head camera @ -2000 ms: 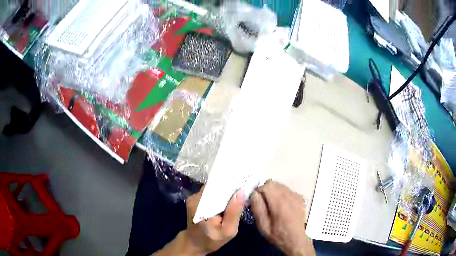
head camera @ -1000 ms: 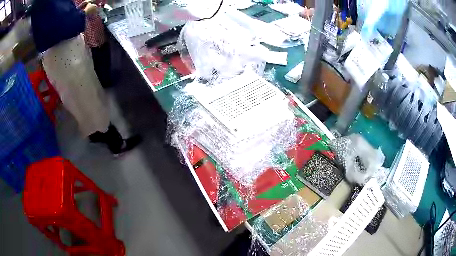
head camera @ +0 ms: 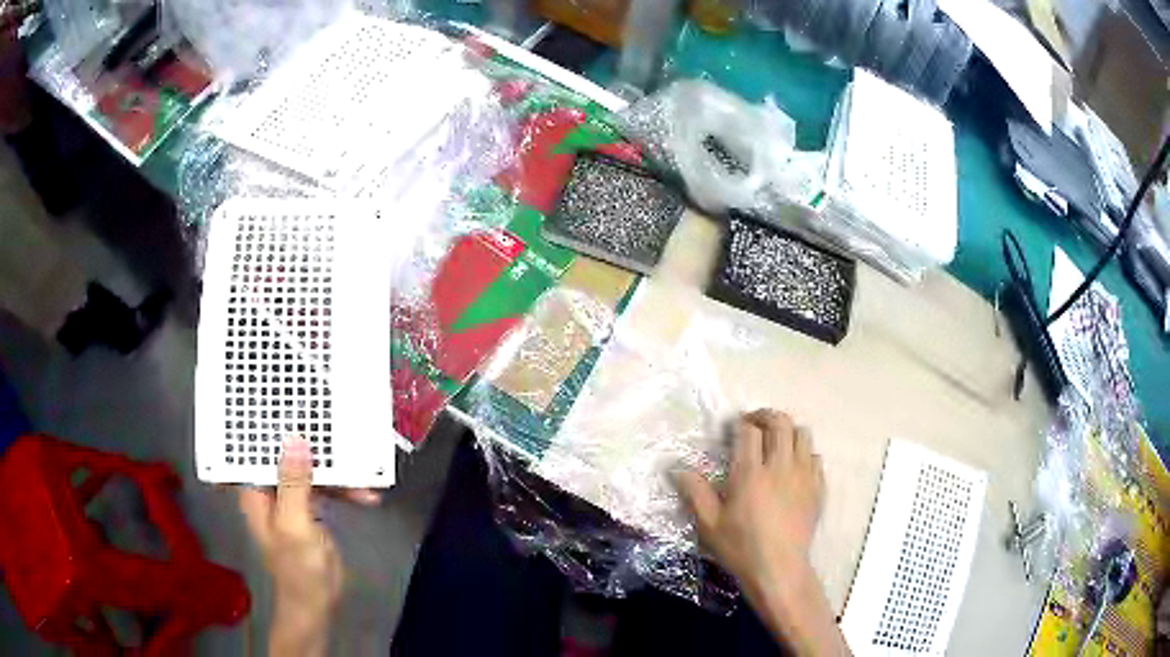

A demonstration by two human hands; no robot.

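Note:
My left hand (head camera: 298,513) holds a white perforated panel (head camera: 295,340) by its lower edge, thumb on the face, out over the floor at the left. My right hand (head camera: 763,501) rests with fingers spread on clear plastic film (head camera: 642,436) at the near edge of the beige board (head camera: 821,385); whether it pinches the film cannot be told. Another perforated panel (head camera: 916,546) lies on the board right of my right hand. Two black trays full of silver pieces, a left one (head camera: 616,209) and a right one (head camera: 785,276), sit beyond.
White panels (head camera: 359,96) lie on plastic at the upper left. A panel stack (head camera: 894,167) and a cloudy bag (head camera: 731,148) stand behind the trays. A corded black tool (head camera: 1033,327) and silver T-handled tool (head camera: 1023,537) are right. A red stool (head camera: 109,552) is lower left.
The view has swung back down to the board. The panel has moved from the board's area to the left, now in my left hand alone. My right hand is back in view, off the panel.

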